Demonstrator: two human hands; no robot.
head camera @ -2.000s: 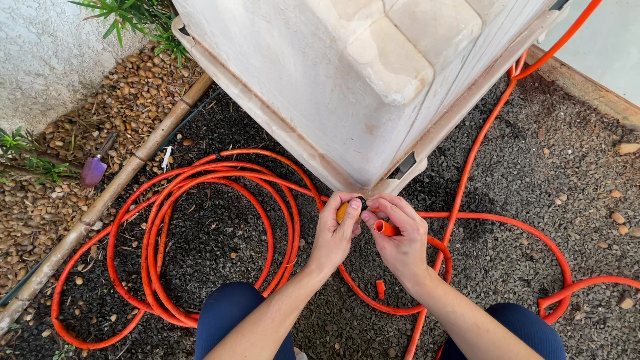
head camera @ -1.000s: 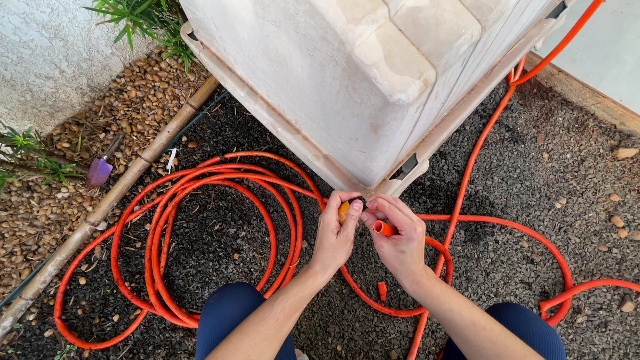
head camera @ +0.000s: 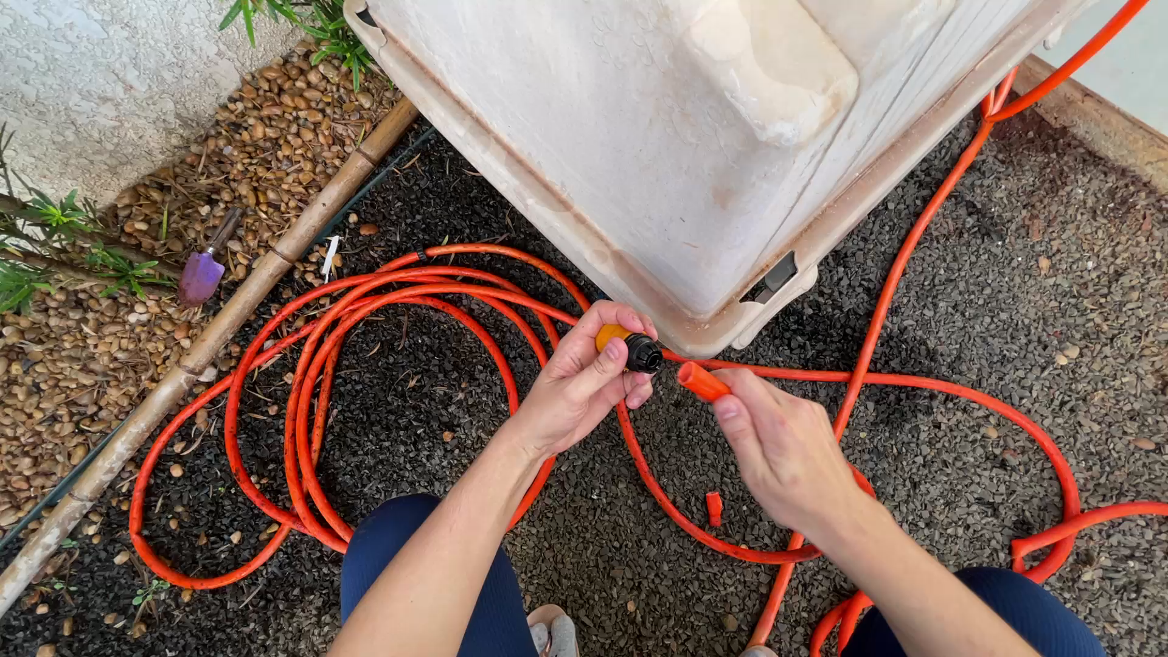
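Note:
My left hand (head camera: 584, 388) grips a yellow and black hose connector (head camera: 630, 349), its black end facing right. Close by on the right, my right hand (head camera: 785, 438) holds the cut open end of an orange garden hose (head camera: 703, 381) between thumb and fingers. A small gap separates the hose end from the connector. A short cut piece of orange hose (head camera: 714, 508) lies on the gravel below the hands. The coiled orange hose (head camera: 306, 401) rests on the dark gravel at the left, and more of the hose runs across the ground at the right.
A large, dirty off-white plastic container (head camera: 639, 182) has its corner just beyond my hands. A bamboo pole (head camera: 196, 351) edges the brown pebbles at the left, where a purple hand trowel (head camera: 201, 274) lies near green plants (head camera: 59, 214). A rough wall (head camera: 119, 73) stands behind.
My hands have moved apart slightly. The connector in my left hand now shows its black end, and the hose end in my right hand points up toward it.

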